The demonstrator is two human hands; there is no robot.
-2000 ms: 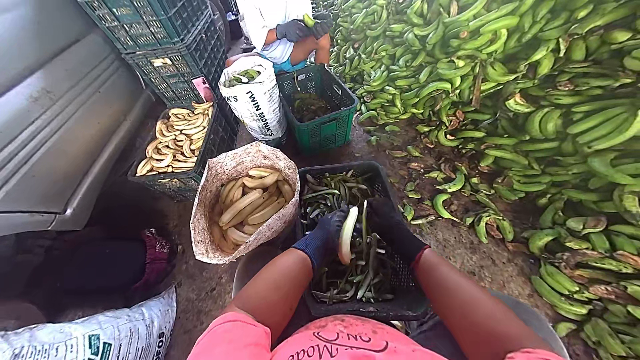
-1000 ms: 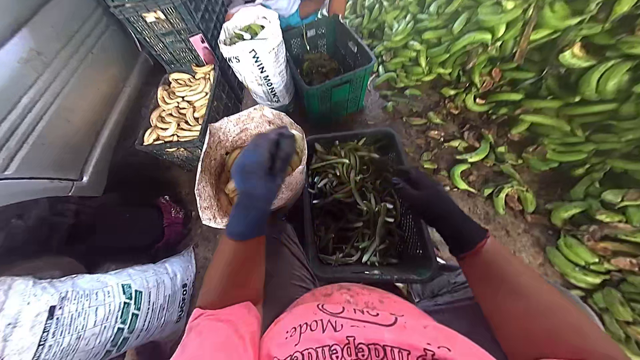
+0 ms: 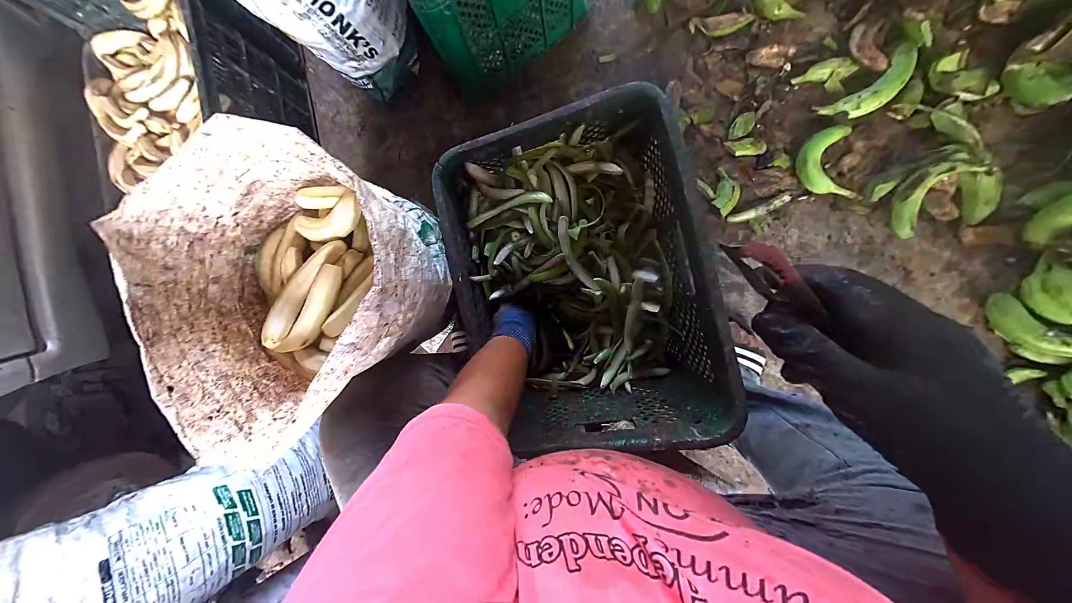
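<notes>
My left hand (image 3: 514,325), in a blue glove, reaches down into a dark plastic crate (image 3: 727,368) of green banana or plantain peels (image 3: 569,226); its fingers are hidden in the shadow among them. Out to the right of the crate, my right hand (image 3: 825,322), in a black glove, is closed on a small tool (image 3: 770,270) with a reddish part, perhaps a peeling knife. Left of the crate stands an open woven sack (image 3: 201,276) with its rim spread, holding peeled bananas or plantains (image 3: 314,293).
A crate of peeled fruit (image 3: 151,92) stands at the upper left. A white printed sack (image 3: 360,38) and a green crate (image 3: 502,33) are beyond the peel crate. Green fruit and scraps (image 3: 888,84) lie on the floor at right. Another printed sack (image 3: 167,536) lies at lower left.
My left hand, over the woven sack one second ago, is now down in the peel crate. The peeled fruit between my hands two seconds ago is no longer there. The view has tilted down.
</notes>
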